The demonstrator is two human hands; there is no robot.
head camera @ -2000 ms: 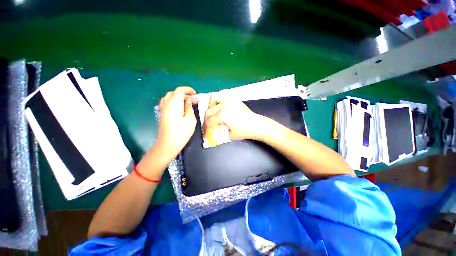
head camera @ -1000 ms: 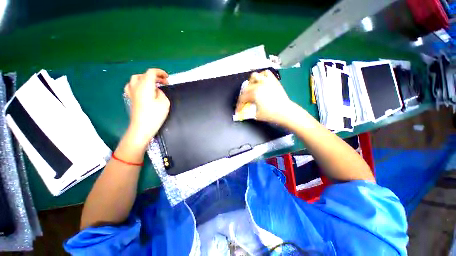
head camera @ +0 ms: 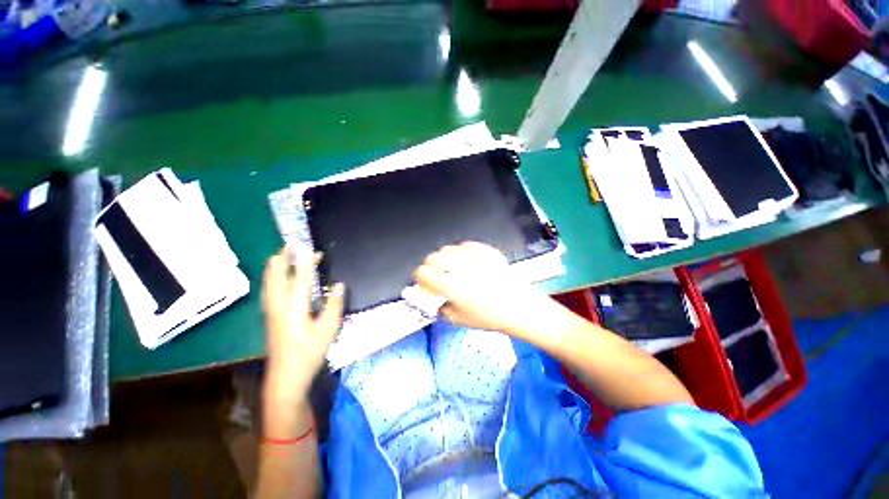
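Observation:
The black panel assembly [head camera: 419, 219] lies flat on silvery-white packing sheet [head camera: 292, 219] on the green bench. My right hand [head camera: 463, 283] is closed on a small white wipe [head camera: 424, 300] at the panel's near edge, right of its middle. My left hand [head camera: 297, 302] is at the panel's left near corner, fingers spread, with the fingertips at the panel and sheet edge. I see nothing held in it. Small metal dots show at the panel's corners.
White sheets with black strips [head camera: 175, 255] lie at the left, beside a wrapped black panel [head camera: 34, 292]. A metal post [head camera: 575, 73] stands behind the panel. More sheet stacks [head camera: 634, 190] and large-rectangle sheets [head camera: 731, 171] lie right. Red bins [head camera: 780, 336] with black panels sit below the bench edge.
My right hand has moved with the wipe from the panel's far part to its near edge. My left hand has left the far left corner for the near left one. The camera view has shifted.

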